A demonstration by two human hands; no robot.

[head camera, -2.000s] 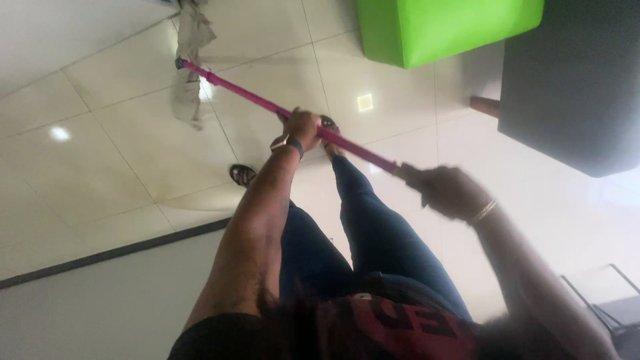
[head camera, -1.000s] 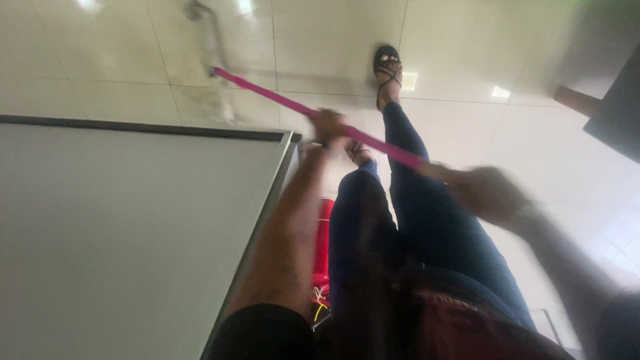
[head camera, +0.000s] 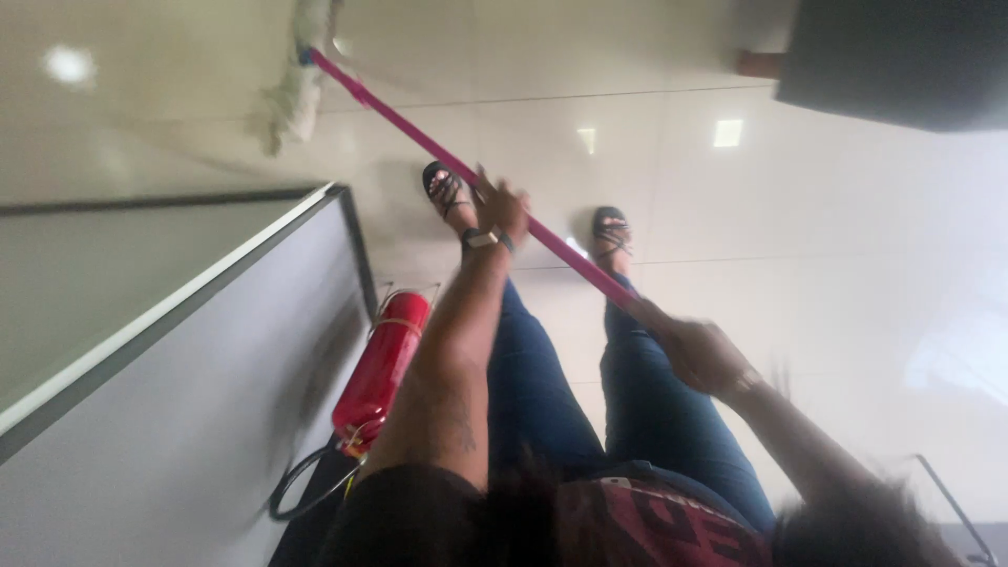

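Observation:
A mop with a pink handle (head camera: 567, 253) slants across the view. Its pale, dirty cloth head (head camera: 303, 94) lies on the glossy tiled floor (head camera: 543, 47) at upper left, joined to the handle by a blue piece. My left hand (head camera: 504, 209), with a watch at the wrist, wraps around the middle of the handle. Around the upper end of the handle, at centre right, my right hand (head camera: 697, 350) is closed; the very end is hidden in it. Both hands are somewhat blurred. My feet in black strappy sandals stand on the tiles below the handle.
A grey partition panel (head camera: 197, 378) with a white and dark top edge rises on the left. A red fire extinguisher (head camera: 382, 370) with a black hose stands between it and my left arm. At upper right is dark grey furniture (head camera: 890, 63) with a wooden leg. A thin metal frame (head camera: 957, 504) shows at lower right.
The view has shifted a lot; the green seat seen two seconds ago is out of view, and the partition and whole extinguisher now show. Both hands have stayed on the mop handle. My feet have stepped.

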